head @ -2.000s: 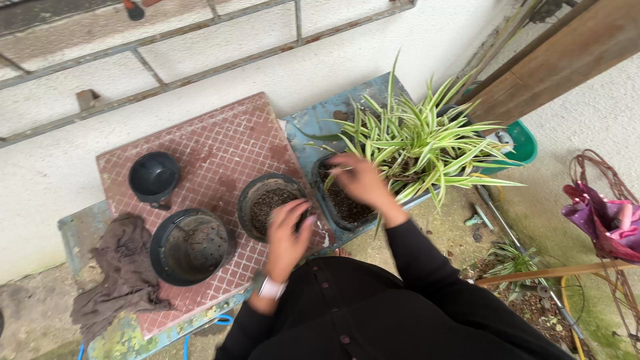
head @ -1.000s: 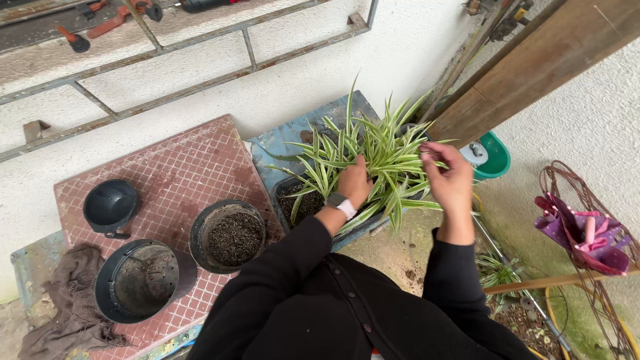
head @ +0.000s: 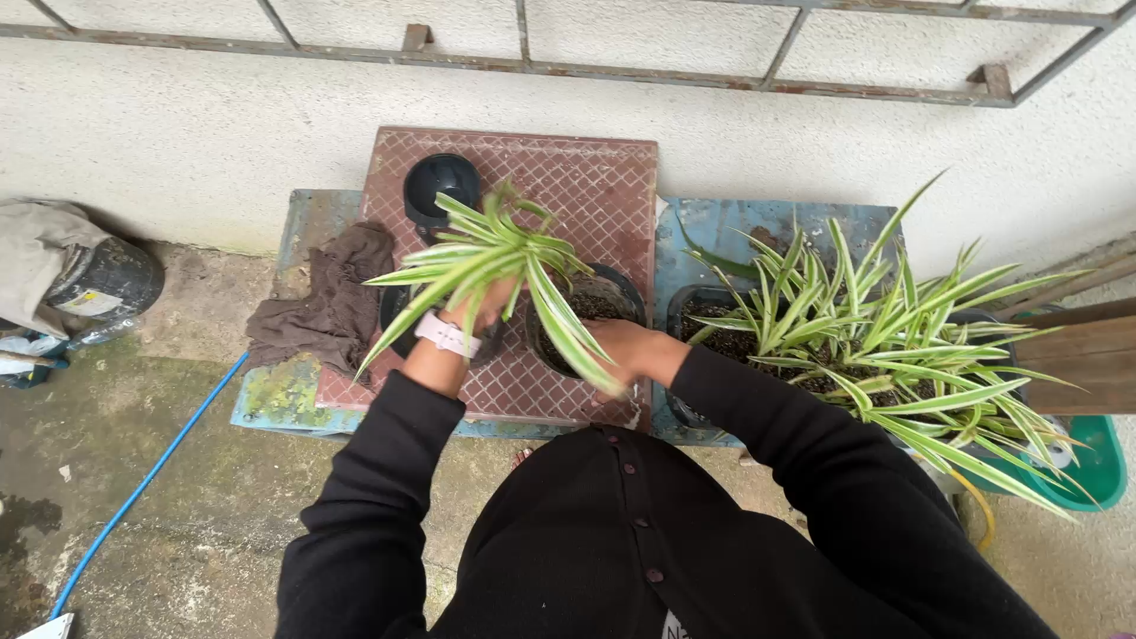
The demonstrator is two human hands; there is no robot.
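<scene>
A variegated spider plant [head: 497, 248] with green and white leaves is held in my left hand [head: 484, 306], its leaves fanning over the pots. Below it, a dark plastic pot [head: 396, 311] is mostly hidden. My right hand [head: 626, 355] reaches to the rim of a round pot of dark soil [head: 596, 304]; its fingertips are partly hidden by the leaves, so whether it grips anything is unclear. Several more spider plants [head: 852, 337] grow in a long black planter [head: 682, 404] to the right. A small black pot [head: 441, 182] stands behind my left hand.
The pots stand on a red patterned board [head: 577, 177] over a blue worn table [head: 701, 226]. A brown cloth [head: 328, 302] lies at left. A metal grille [head: 612, 73] runs along the wall. A green basin [head: 1100, 461] is at right, a blue hose [head: 151, 479] on the floor.
My left hand has moved from the planter to above the board, now with a spider plant in it. My right hand has moved left to the pot of soil. The view has swung left.
</scene>
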